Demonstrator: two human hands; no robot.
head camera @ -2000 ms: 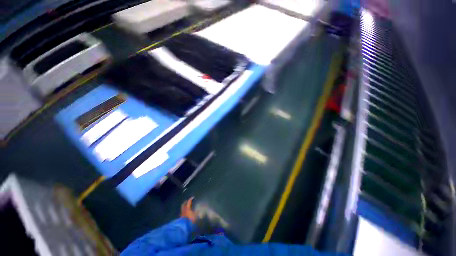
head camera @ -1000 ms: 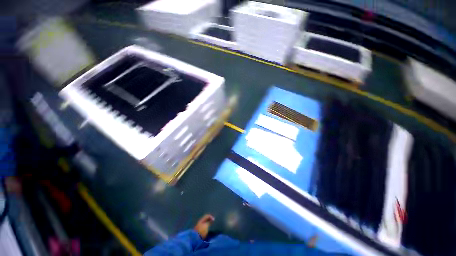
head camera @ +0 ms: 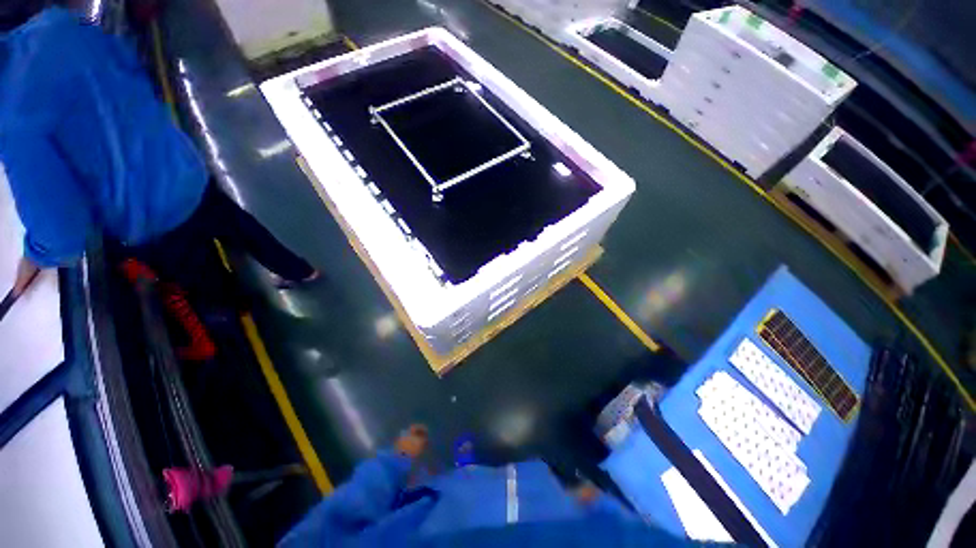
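My left hand (head camera: 412, 440) is small and blurred at the bottom, left of centre; its fingers look curled, and I cannot tell whether it holds anything. Only a small blurred part of my right hand (head camera: 585, 492) shows at the bottom; its grip is unclear. Neither hand touches the panel tray. A large black display panel (head camera: 503, 219) lies in a white foam tray (head camera: 375, 252) on a wooden pallet. A thin white suction-cup frame (head camera: 482, 170) lies on the panel. White tabs line the panel's long left edge.
The blue table (head camera: 787, 289) at the lower right bears white sheets (head camera: 749, 428), a yellow-edged dark pad sheet (head camera: 808, 364) and black strips (head camera: 894, 450). A person in blue (head camera: 107, 128) stands at the left by the conveyor (head camera: 102, 428). White foam trays (head camera: 749, 96) stand behind.
My view has swung left from the table to the panel tray, which is now larger and nearer the centre. The table has shifted to the lower right. The person in blue has come into view.
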